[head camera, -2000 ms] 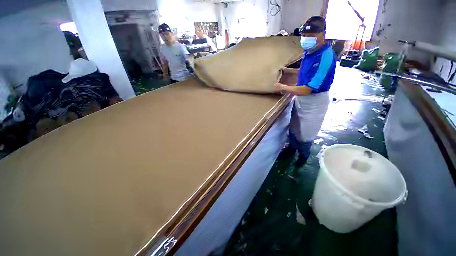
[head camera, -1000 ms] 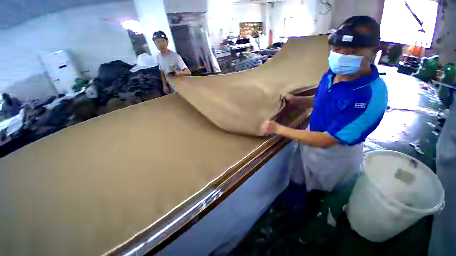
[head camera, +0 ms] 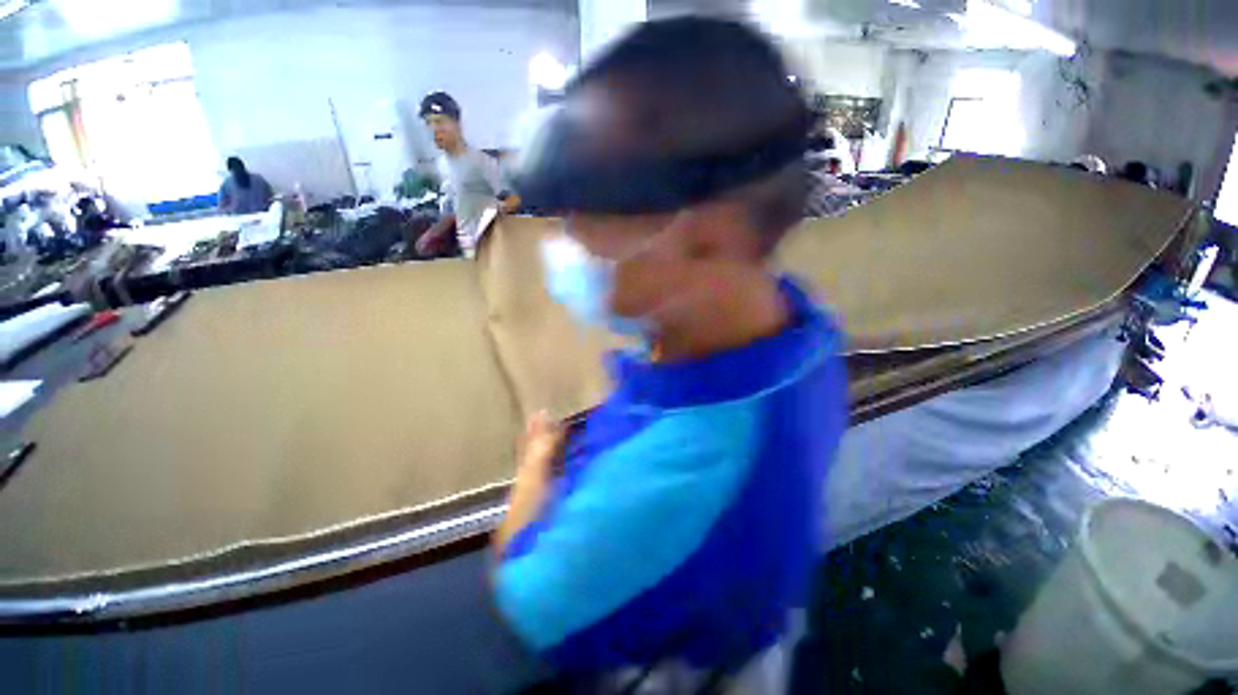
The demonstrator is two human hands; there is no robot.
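Note:
Neither of my hands is in view. A wide tan fabric ply (head camera: 258, 394) covers the table in front of me. A second stretch of tan fabric (head camera: 950, 258) lies behind and to the right of a person, its far part raised. A fold runs across the cloth left of this person, whose hand is at the near edge. A dark weight (head camera: 160, 312) lies by the cloth's far left end, with a small dark block (head camera: 105, 361) nearer. Part of another dark bar (head camera: 14, 462) shows at the left edge.
A person in blue (head camera: 692, 462), blurred, stands close in front, hiding the middle. Another person (head camera: 469, 177) stands across the table at the cloth's edge. A white tub (head camera: 1127, 611) is on the green floor at lower right. A table rail (head camera: 340, 543) runs along the near side.
The view has turned left, showing the cloth's end and weights. The person in blue has come much closer and left across the view. The fabric's leading fold has moved left with both people.

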